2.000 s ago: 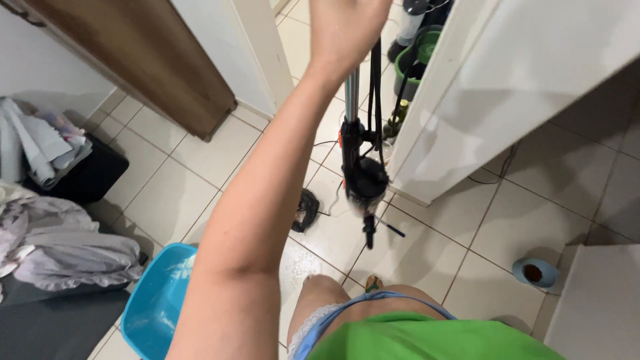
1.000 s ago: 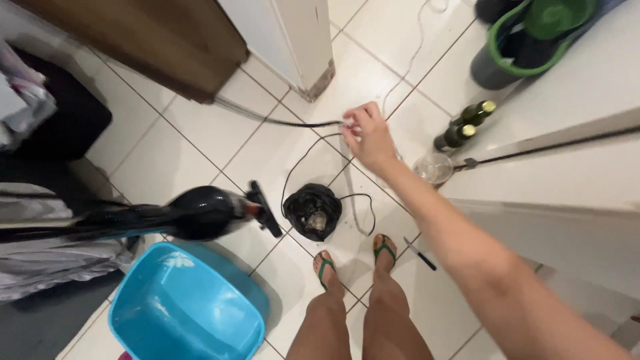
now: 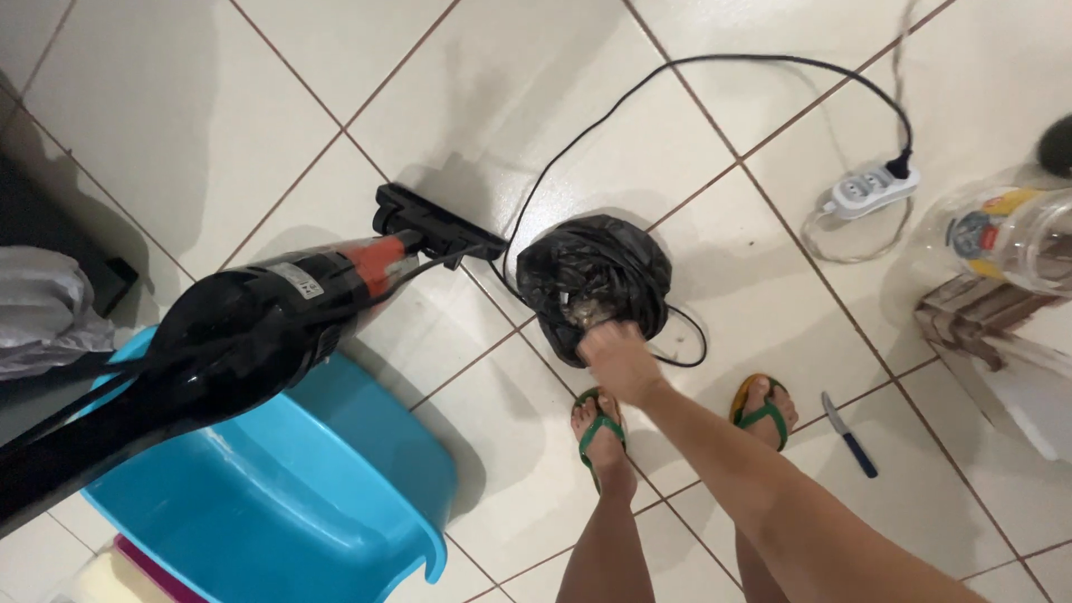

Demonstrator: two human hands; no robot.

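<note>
My right hand (image 3: pixel 620 356), somewhat blurred, reaches to the near edge of a black plastic bag (image 3: pixel 641 251) on the tiled floor. The bag's mouth is open, with something pale inside; the fingertips are unclear. A black and orange stick vacuum cleaner (image 3: pixel 251 331) slants in from the left, its floor head (image 3: pixel 435 226) beside the bag. Its upper end lies outside the view, as does my left hand. A black cord (image 3: pixel 586 134) loops past the bag to a white power strip (image 3: pixel 875 188), where its plug sits at one end.
A blue plastic tub (image 3: pixel 285 494) stands below the vacuum. A knife with a dark handle (image 3: pixel 850 435) lies right of my sandalled feet. At the right edge are a clear plastic bottle (image 3: pixel 1022 239) and a damaged wall or frame end (image 3: pixel 963 314). Grey fabric (image 3: pixel 46 310) lies left.
My right hand has moved from the cord near the door frame to the black bag. The power strip now lies on the floor, away from the hand. The view has shifted strongly.
</note>
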